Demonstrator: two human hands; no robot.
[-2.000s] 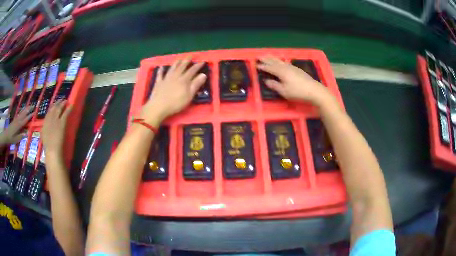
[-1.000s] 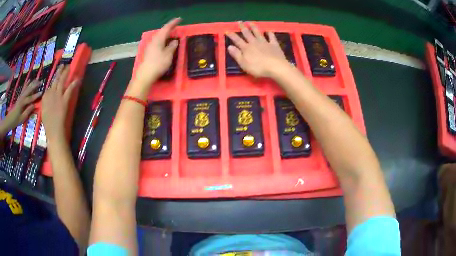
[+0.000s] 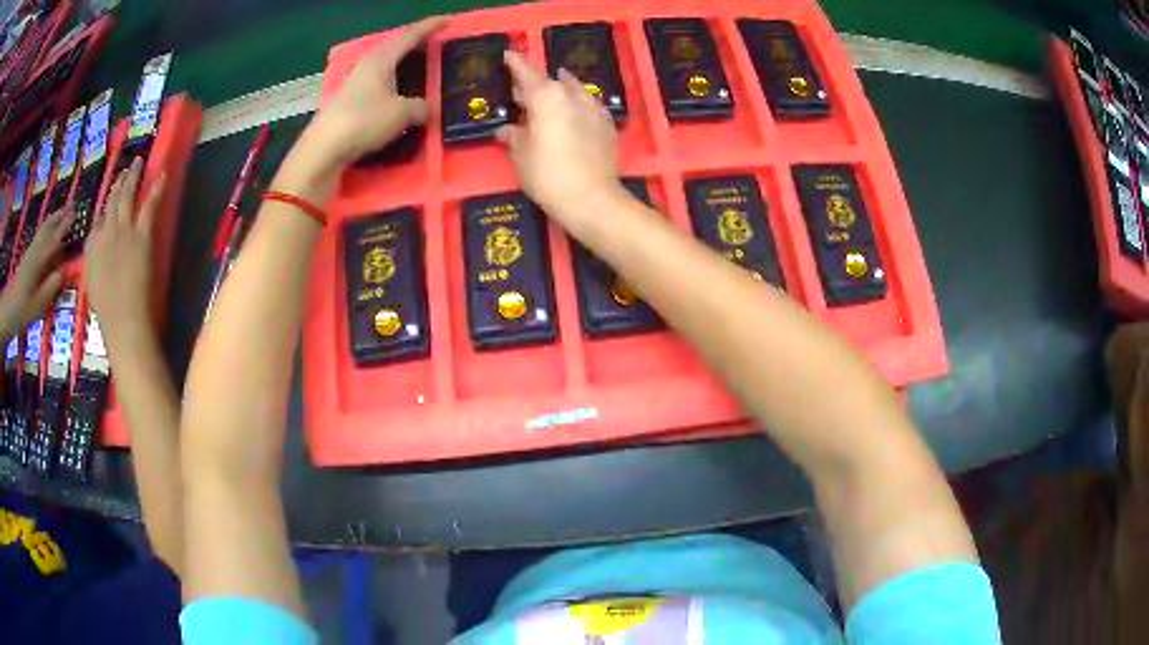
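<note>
A red foam tray [image 3: 479,435] holds closed black phones in two rows, with gold emblems and round gold discs facing up. My left hand [image 3: 365,111] is over the top-left phone [image 3: 406,132], thumb and fingers apart on either side; the hand partly hides it. My right hand [image 3: 563,136] reaches across the tray, its fingers at the right edge of the second top-row phone [image 3: 476,88]. Neither hand has a phone lifted. My right forearm partly covers the middle lower-row phone [image 3: 620,296]. The tray sits slightly turned on another tray.
Red pens [image 3: 237,195] lie left of the tray. At the far left, another person's hands [image 3: 120,258] are at a tray [image 3: 177,151] of open phones. Another red tray [image 3: 1121,271] with phones is at the right edge. The green conveyor [image 3: 271,44] runs behind.
My right hand has moved left along the top row to the second phone. My left hand stays at the top-left phone. The tray appears higher in view and slightly turned.
</note>
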